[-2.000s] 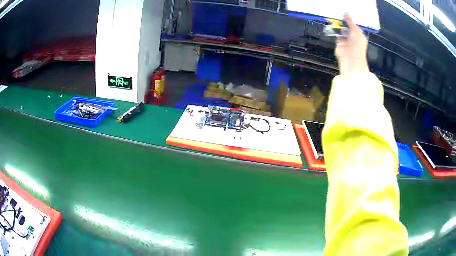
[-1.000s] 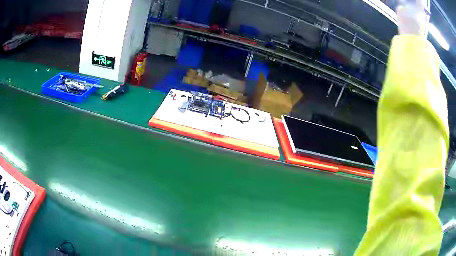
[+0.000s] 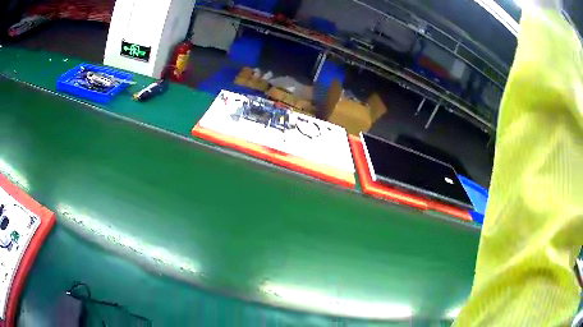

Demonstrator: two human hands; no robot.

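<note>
Neither of my hands shows; a yellow sleeve [image 3: 534, 166], apparently of my right arm, rises along the right edge and its hand is cut off at the top. A white display unit [image 3: 281, 144] with a blue board and dark wiring lies on a red-orange pad across the green bench. To its right a flat black panel [image 3: 415, 171] lies on another red-orange pad. Another white unit [image 3: 11, 239] on a red-edged pad is cut off at the left edge.
A blue bin [image 3: 94, 83] with small parts stands at the far left, beside a black and yellow tool [image 3: 149, 91]. A dark block [image 3: 71, 308] with a thin cable lies at the bottom left. Another blue tray [image 3: 474, 193] is partly behind the sleeve. Cardboard boxes [image 3: 351, 114] stand beyond the bench.
The raised arm has shifted right and up in view. Its hand, which held a white sheet or board with a blue edge two seconds ago, has left the picture. The view has turned and tipped down.
</note>
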